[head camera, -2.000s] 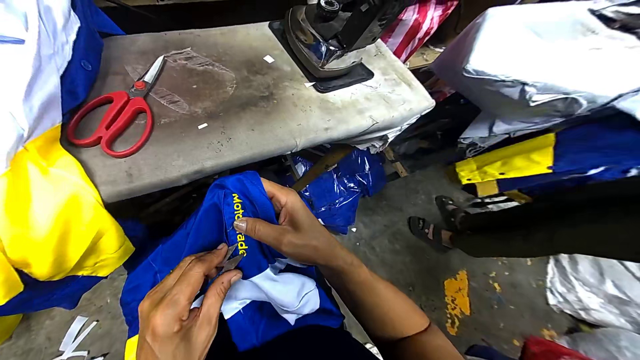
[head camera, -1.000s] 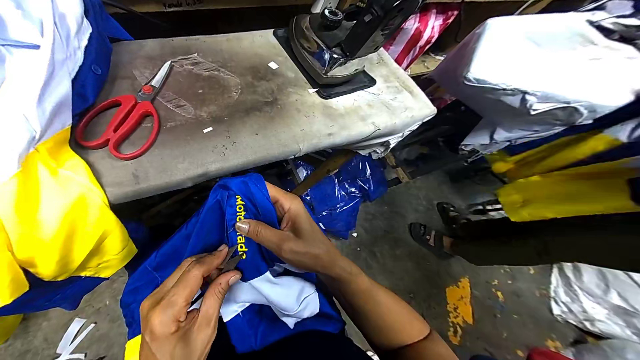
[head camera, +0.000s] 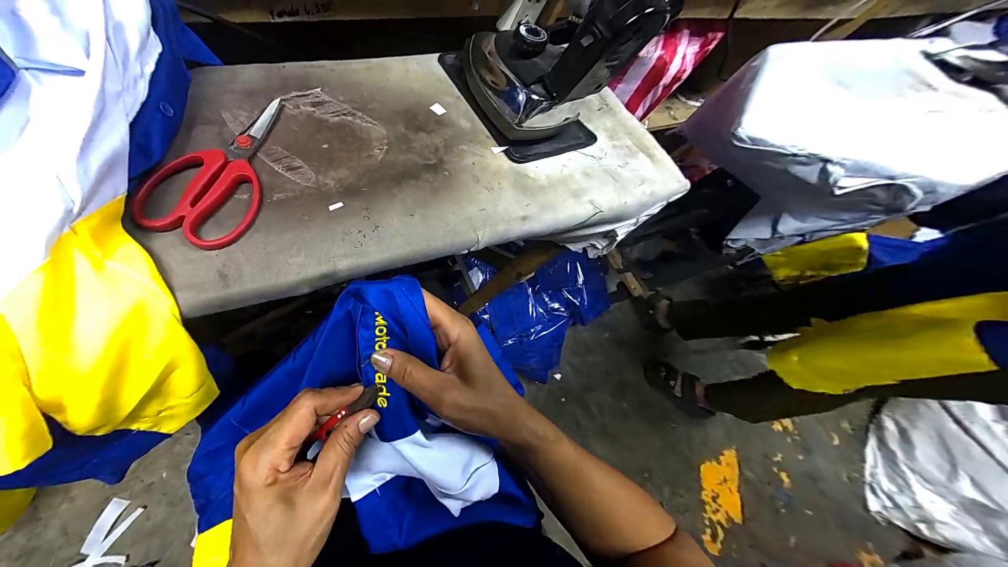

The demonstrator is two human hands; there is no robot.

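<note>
A blue garment (head camera: 276, 425) with a white panel (head camera: 441, 465) and yellow embroidered lettering lies over my lap. My left hand (head camera: 303, 465) pinches a small red-handled tool with a short metal tip, probably thread snips (head camera: 342, 413), beside the lettering. With thumb on top and fingers under the cloth, my right hand (head camera: 449, 378) holds the blue fabric at the embroidery. Red-handled scissors (head camera: 209, 185) rest slightly apart on the ironing board (head camera: 394, 213), beyond both hands.
An iron (head camera: 520, 87) stands on a black rest at the board's far end. White, blue and yellow garments (head camera: 102, 315) hang at the left. Plastic-wrapped blue items (head camera: 543, 307) lie below the board. A person's legs (head camera: 748, 394) and a silver-white covered surface (head camera: 866, 118) are at the right.
Both hands stay at the embroidery, with the small tool in my left hand. Yellow cloth at the right has shifted about near the other person's legs.
</note>
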